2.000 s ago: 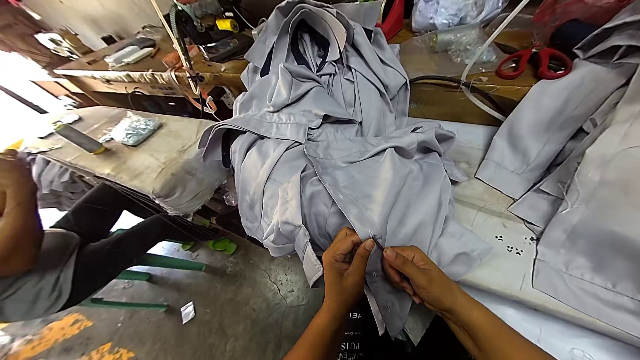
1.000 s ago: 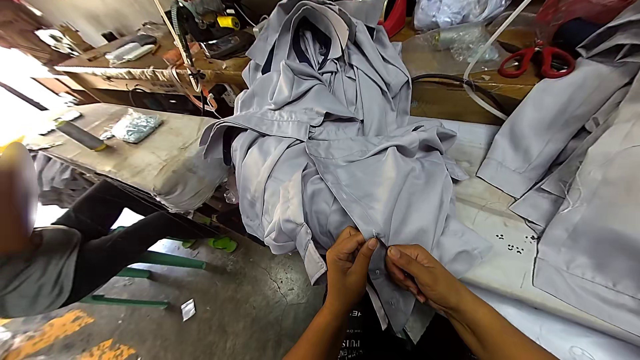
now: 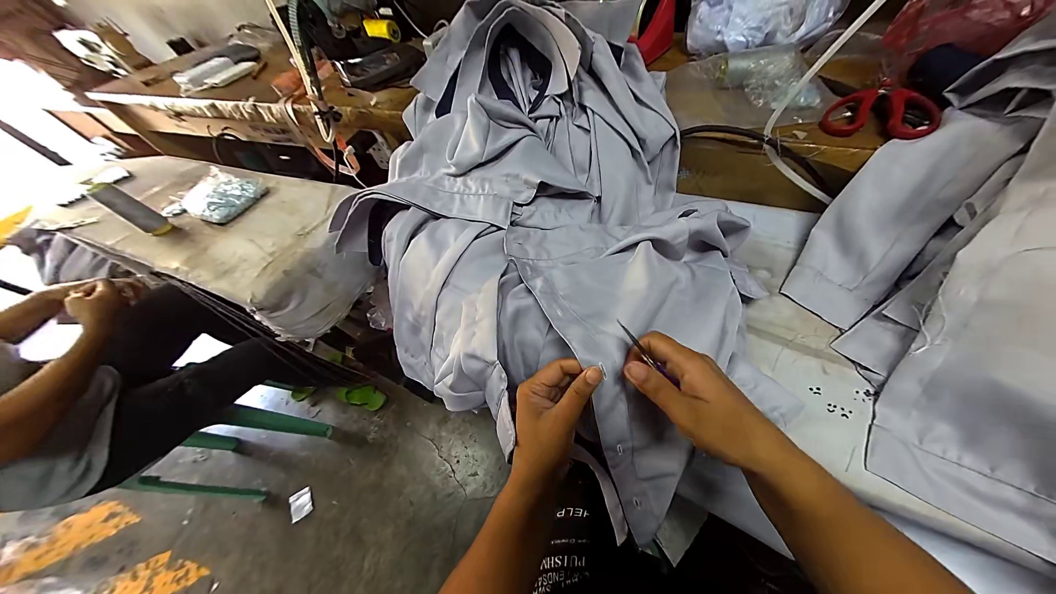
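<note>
A light grey shirt (image 3: pixel 635 289) lies bunched over the table edge, its dark-lined collar at the back and its buttonhole placket hanging toward me. My left hand (image 3: pixel 554 404) pinches the placket's edge between thumb and fingers, beside a buttonhole (image 3: pixel 603 371). To the right, my right hand (image 3: pixel 689 388) holds a small pointed metal tool (image 3: pixel 639 345) with a purple part at the fingers; its tip points up and left over the cloth. Most of the tool is hidden in the hand, so its exact kind is unclear. More buttonholes show lower on the placket.
More grey garments (image 3: pixel 982 330) lie at the right, below red-handled scissors (image 3: pixel 881 111). Plastic bags and a black cable sit behind. At left are a padded table (image 3: pixel 272 239), a bag of small items (image 3: pixel 223 196), a cone (image 3: pixel 130 209) and a seated person (image 3: pixel 66 371) near a green stool (image 3: pixel 272 421).
My right hand has moved up and away from the placket edge, so the pointed tool now shows clearly. My left hand still pinches the cloth. The seated person's hands have come lower and together.
</note>
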